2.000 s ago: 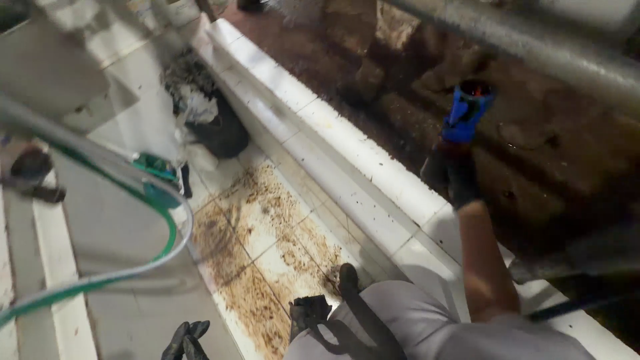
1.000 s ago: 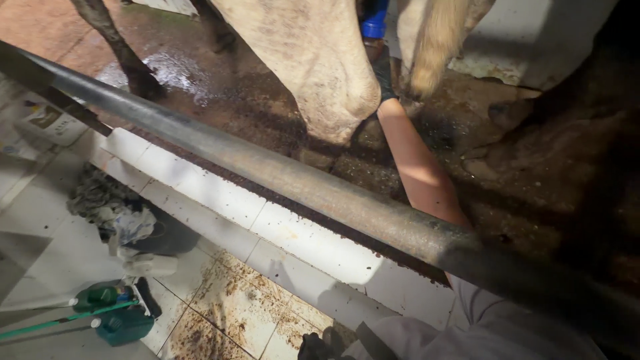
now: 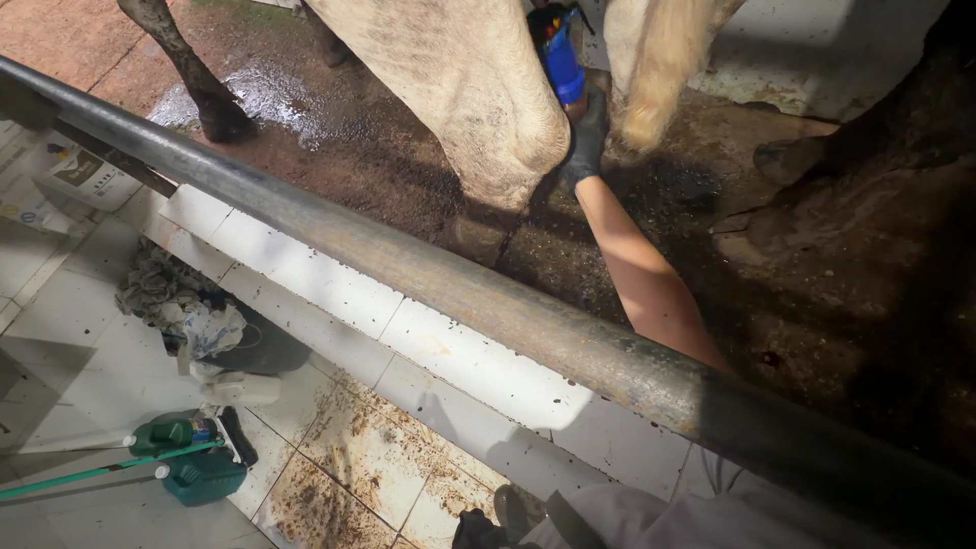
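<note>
My right hand [image 3: 587, 137], in a dark glove, reaches over the metal rail and is shut around the lower end of a blue plastic cup [image 3: 563, 65]. The cup is upright, close to the underside of a pale cow [image 3: 488, 99], between its hind leg and the hanging tail [image 3: 657, 84]. Something red and yellow shows near the cup's dark upper end, but I cannot tell what. The cow's body hides part of the hand's surroundings. My left hand is not in view. A dark, crumpled item [image 3: 476, 530] lies against my clothing at the bottom edge, beside a boot [image 3: 511, 509].
A thick metal rail [image 3: 427, 286] crosses above a white tiled ledge [image 3: 473, 362]. Another animal's dark legs [image 3: 846, 183] stand at right. At left are a bin [image 3: 263, 335] with crumpled paper, green jugs [image 3: 204, 476], a green-handled brush [image 3: 114, 465] and a box [image 3: 88, 179].
My right hand and the blue cup have moved from over the open floor to beneath the cow. My left hand, low in the earliest frame, has left the view. The view has shifted strongly.
</note>
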